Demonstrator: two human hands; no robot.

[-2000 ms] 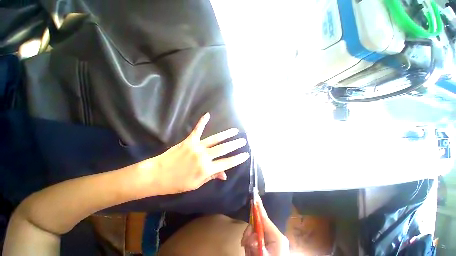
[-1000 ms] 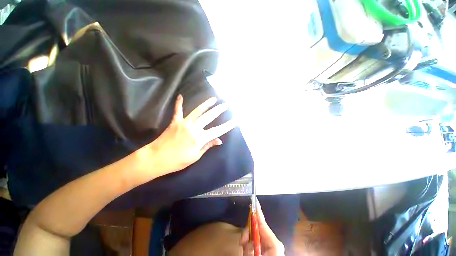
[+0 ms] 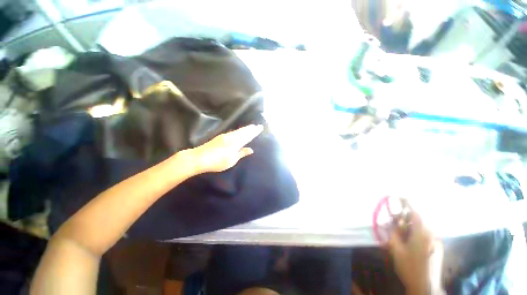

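Observation:
The dark brown shiny jacket shell [image 3: 173,115] lies creased on the white table, with its navy fabric layer [image 3: 190,201] along the near side. My left hand [image 3: 222,152] lies on the jacket near its right edge, palm down, holding nothing visible. My right hand [image 3: 413,248] is off to the right at the table's front edge, away from the jacket. It holds the scissors [image 3: 381,219] by their red-pink handles; the blades cannot be made out in the blur.
The white table's front edge [image 3: 260,235] runs below the jacket. The sewing machine at right is washed out by glare, with a green ring [image 3: 359,69] near it. Pale cloth [image 3: 14,132] lies at far left. A person [image 3: 396,23] is partly visible at the top.
My right hand has moved right with the scissors, away from the cloth edge. My left hand remains on the jacket, its fingers closer together. The view has shifted and shows more of the far side.

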